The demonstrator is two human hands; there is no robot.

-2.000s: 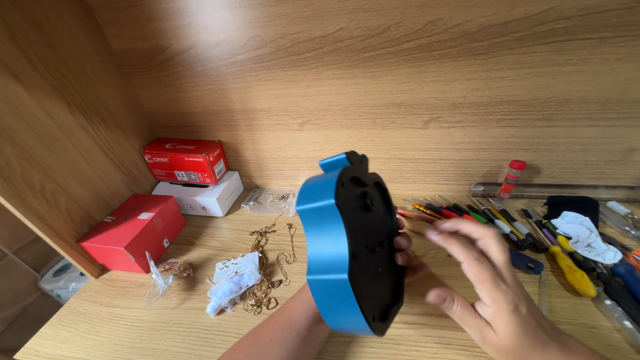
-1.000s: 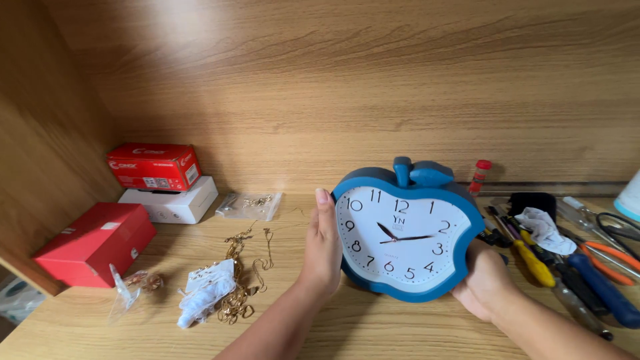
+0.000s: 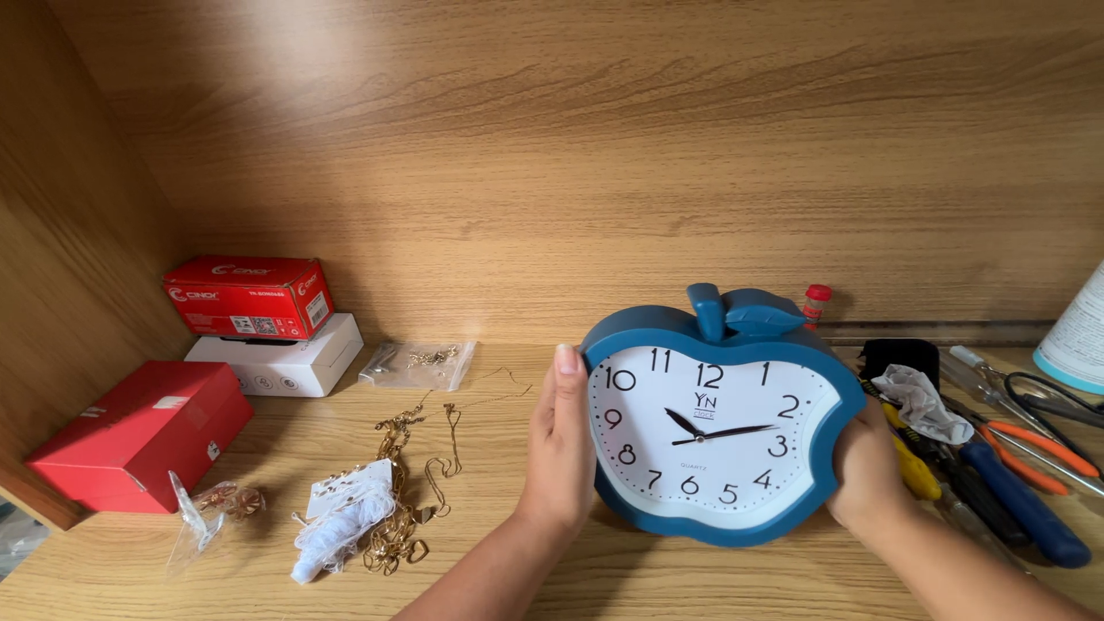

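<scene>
A blue apple-shaped wall clock (image 3: 711, 423) with a white dial faces me, its stem and leaf at the top. My left hand (image 3: 559, 440) grips its left edge, the thumb along the side. On the opposite edge my right hand (image 3: 871, 470) holds the clock, most of its fingers hidden behind the rim. Left of the clock lie gold-coloured chains (image 3: 397, 526) beside a bundle of white thread (image 3: 341, 526) on a card.
At the left are a red box (image 3: 142, 431), a white box (image 3: 332, 354) under another red box (image 3: 250, 293), and small plastic bags (image 3: 418, 366). Pliers with orange handles (image 3: 1031, 448), a blue-handled tool (image 3: 1026, 504), crumpled white tissue (image 3: 921, 404) and a white container (image 3: 1078, 336) stand or lie at the right.
Two seconds ago the clock was edge-on with its black back showing and my right hand apart from it. Its dial now faces me, with both hands on it.
</scene>
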